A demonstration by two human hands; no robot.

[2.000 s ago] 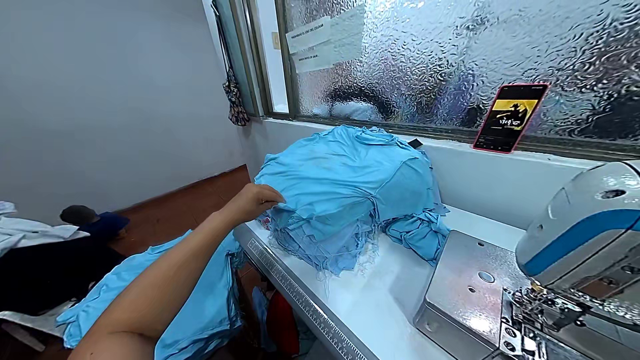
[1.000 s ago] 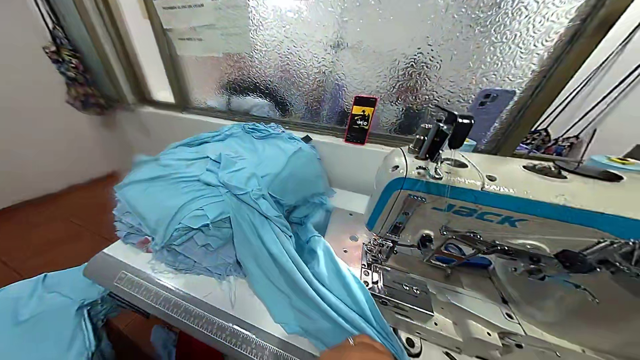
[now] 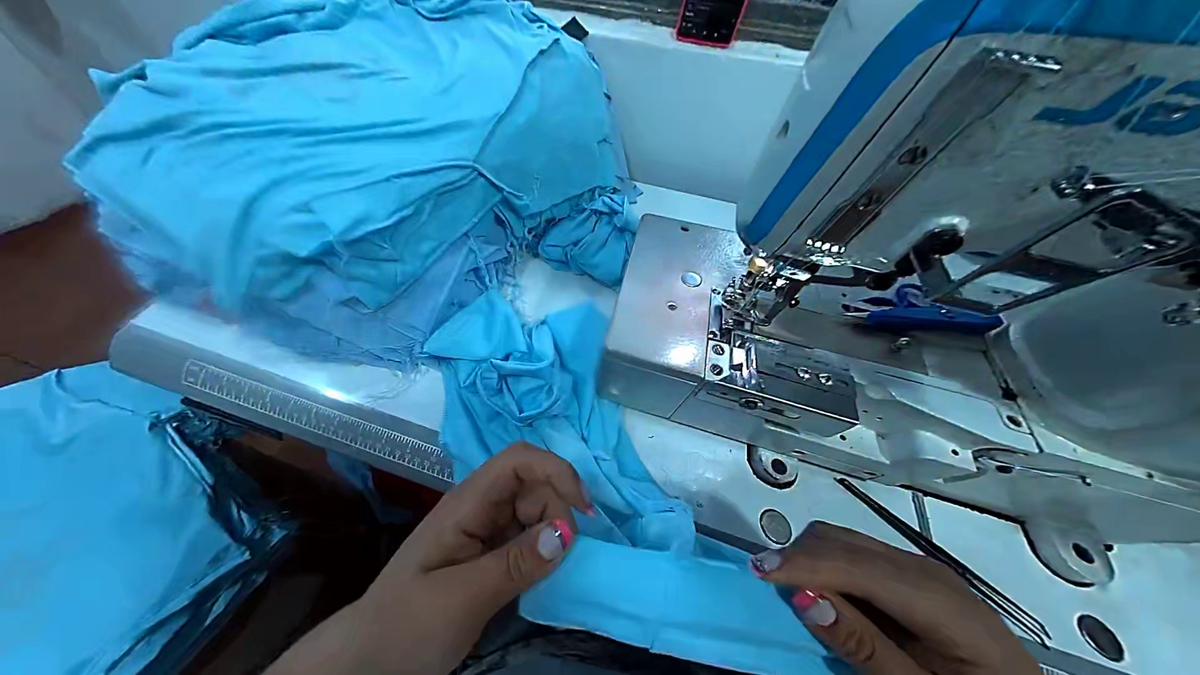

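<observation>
Near the front edge of the machine table, my left hand (image 3: 497, 553) pinches one end of a folded band on a light blue fabric garment (image 3: 656, 595). My right hand (image 3: 872, 600) grips the same band farther right, between thumb and forefinger. The rest of the garment lies crumpled on the table, left of the metal bed of the sewing machine (image 3: 675, 300). Behind it rises a large heap of light blue cut fabric pieces (image 3: 356, 159) with frayed edges. The needle and presser foot area (image 3: 759, 291) holds no cloth that I can see.
Tweezers (image 3: 937, 553) lie on the table by my right hand. Blue-handled thread snips (image 3: 923, 314) rest on the machine bed. A printed ruler (image 3: 319, 417) runs along the table edge. More blue fabric (image 3: 103, 525) is stacked lower left. A phone (image 3: 712, 19) leans at the back.
My left hand was over the fabric heap two seconds ago; now both hands hold a garment at the front edge. The piece stretched from the heap one second ago now lies bunched. The view has tilted down.
</observation>
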